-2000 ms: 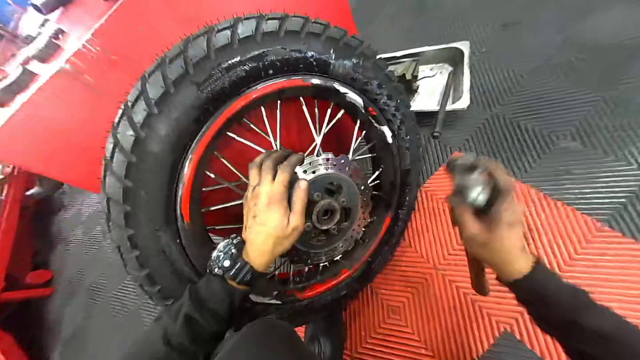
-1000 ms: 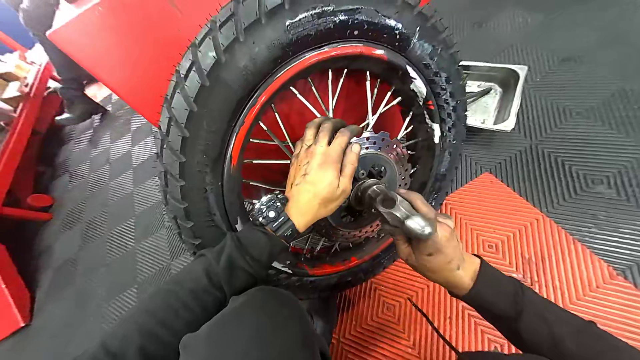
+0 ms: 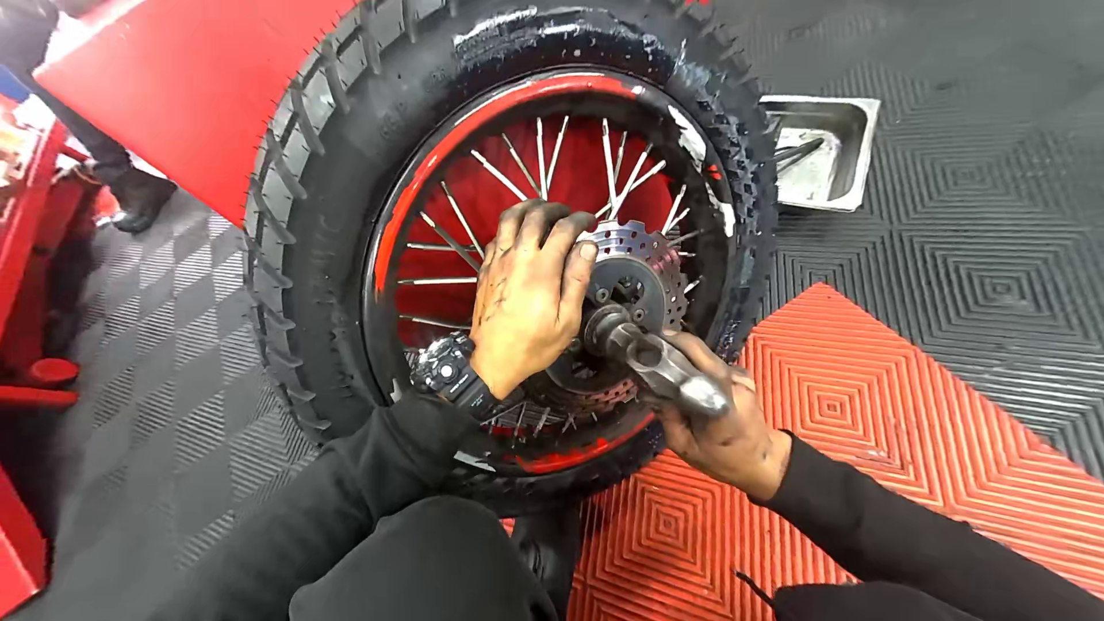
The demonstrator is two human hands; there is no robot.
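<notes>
A motorcycle wheel with a knobbly tire (image 3: 332, 224) stands in front of me, its black rim marked with red and white. My left hand (image 3: 530, 293), a black watch on its wrist, rests over the spokes and the edge of the perforated brake disc (image 3: 664, 267). In my right hand (image 3: 724, 414) is a metal tool (image 3: 673, 371), perhaps an air impact wrench; its round end meets the hub at the disc's centre. My fingers hide much of the tool's body.
Beyond the tire at the right lies a metal tray (image 3: 841, 164) with a dark rod in it. A red panel (image 3: 198, 95) is behind the wheel. At the left are a red metal frame (image 3: 34, 285) and another person's shoe (image 3: 140, 198). Ribbed floor tiles (image 3: 975, 276) lie around.
My right hand has brought the tool from the right of the wheel to the hub. My left hand stays by the disc. Another person's leg and shoe have come into view at the left.
</notes>
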